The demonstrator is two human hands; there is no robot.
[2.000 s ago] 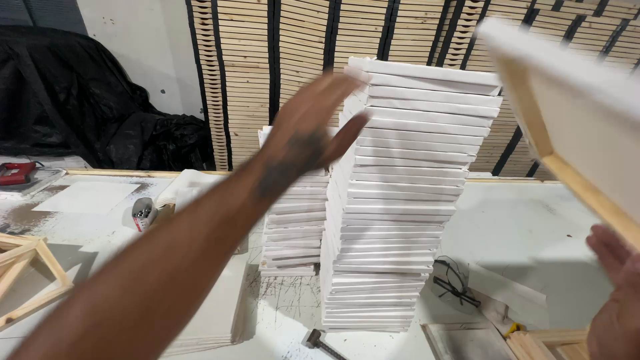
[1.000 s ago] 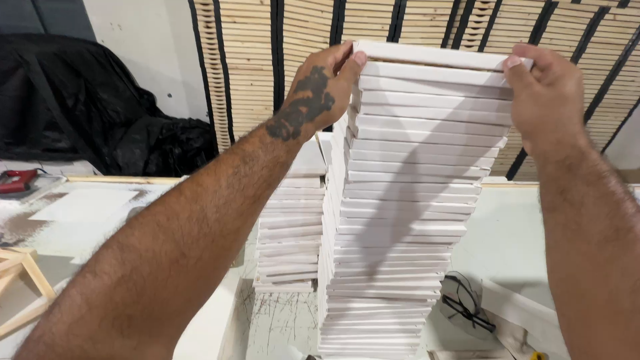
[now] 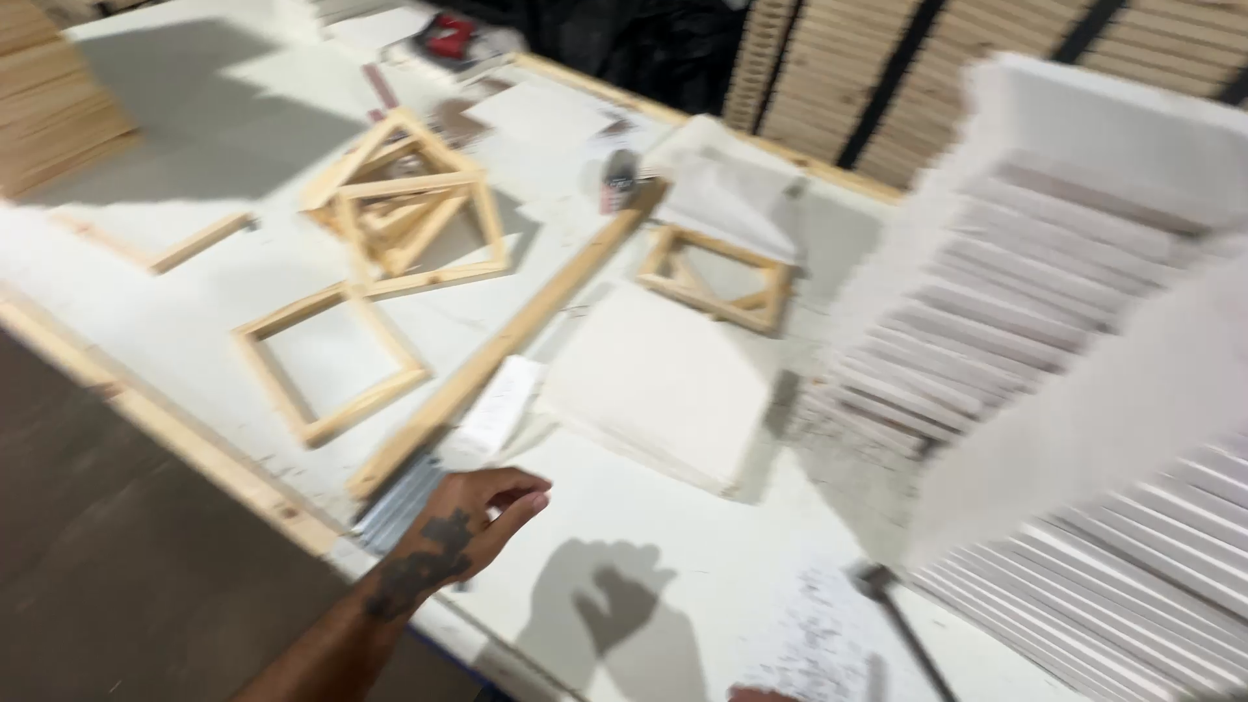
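My left hand point(image 3: 495, 517), with a dark mark on the wrist, hovers over the near part of the white table, empty, its thumb and fingers loosely curled with a gap between them. Beside it lie grey metal strips point(image 3: 402, 507) and a white block bearing writing point(image 3: 499, 408). A pile of white canvas sheets point(image 3: 663, 390) is just beyond. Only a sliver of my right hand point(image 3: 765, 694) shows at the bottom edge; what it holds is hidden. Near it lies a hammer point(image 3: 907, 624). Tall stacks of white stretched canvases point(image 3: 1082, 575) stand at the right.
Bare wooden stretcher frames point(image 3: 331, 366) lie at the left and centre, with a long wooden bar point(image 3: 507, 336) between them. Farther back are a can point(image 3: 619, 182), a red tool point(image 3: 448, 37) and a small wooden frame point(image 3: 717, 276). Stacked wood point(image 3: 58, 107) stands at the far left.
Both hands have left the top canvas of the tall stack, which they gripped a second ago. My left hand is now low over the table. The view has swung left and down.
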